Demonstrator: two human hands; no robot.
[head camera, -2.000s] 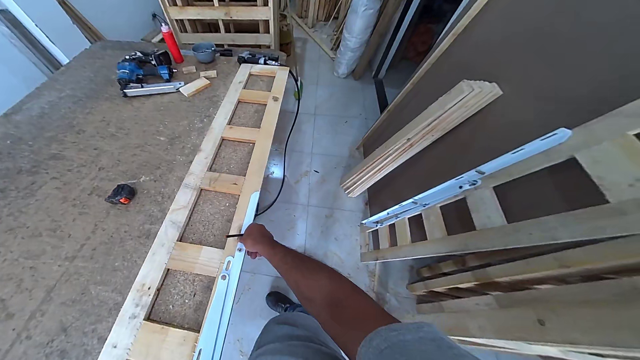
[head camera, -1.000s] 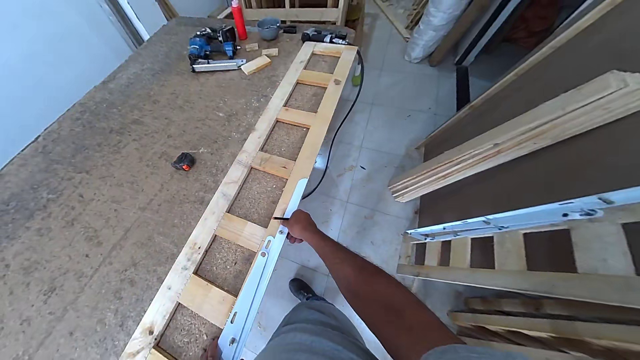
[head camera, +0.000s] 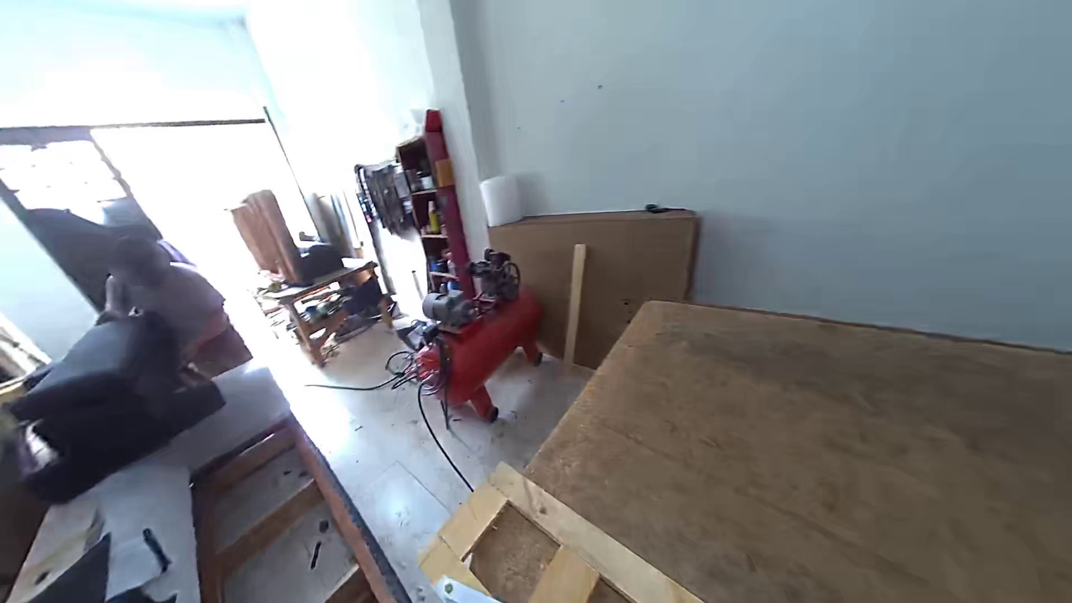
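Note:
Neither my left hand nor my right hand shows in the head view. The end of a pale wooden slatted frame lies on the near left corner of the large wooden worktable. At the bottom edge the tip of a white metal bracket rests along this frame; most of it is cut off by the view.
A red air compressor stands on the floor past the worktable, its black hose running toward me. A brown board leans on the wall. At left, another person bends over dark upholstery, near a dark-edged wooden frame.
The view has swung far to the left, away from the stacked wood and the tools. My hands, at the white bracket one second ago, are out of view.

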